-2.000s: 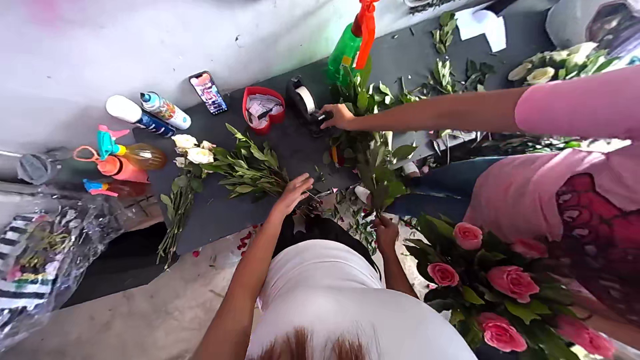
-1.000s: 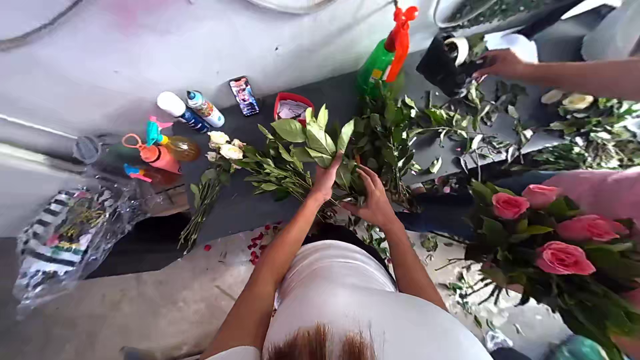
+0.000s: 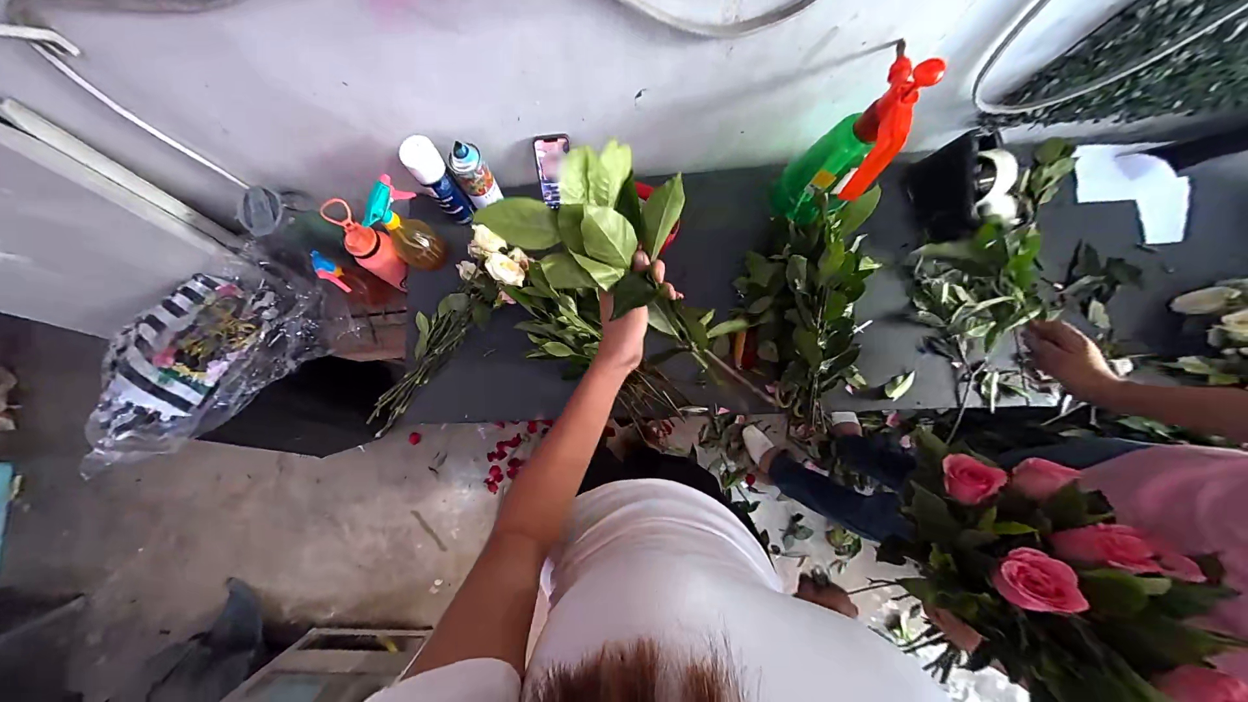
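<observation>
My left hand (image 3: 636, 297) is closed round a leafy green stem (image 3: 606, 234), its broad leaves spread over the dark table. Under it lie more leafy stems (image 3: 558, 327); white roses (image 3: 504, 267) on cut stems rest to their left. My right hand (image 3: 827, 593) is low beside my body, mostly hidden and in shadow; whether it holds anything is unclear. A thick bunch of foliage (image 3: 804, 322) lies on the table right of my left hand, below a green spray bottle (image 3: 824, 166) with a red trigger head.
A co-worker's hand (image 3: 1068, 361) touches foliage at right, near a black tape dispenser (image 3: 951, 190); their pink rose bouquet (image 3: 1039, 580) is close to my right side. Spray cans (image 3: 436, 177), small spray bottles (image 3: 417, 242) and a phone (image 3: 551, 168) stand or lie at back left. Plastic-wrapped striped material (image 3: 185, 351) is at far left.
My left hand has moved up and away from my body with the leafy stem. My right hand has left the foliage and dropped to my side. The co-worker's hand has left the tape dispenser.
</observation>
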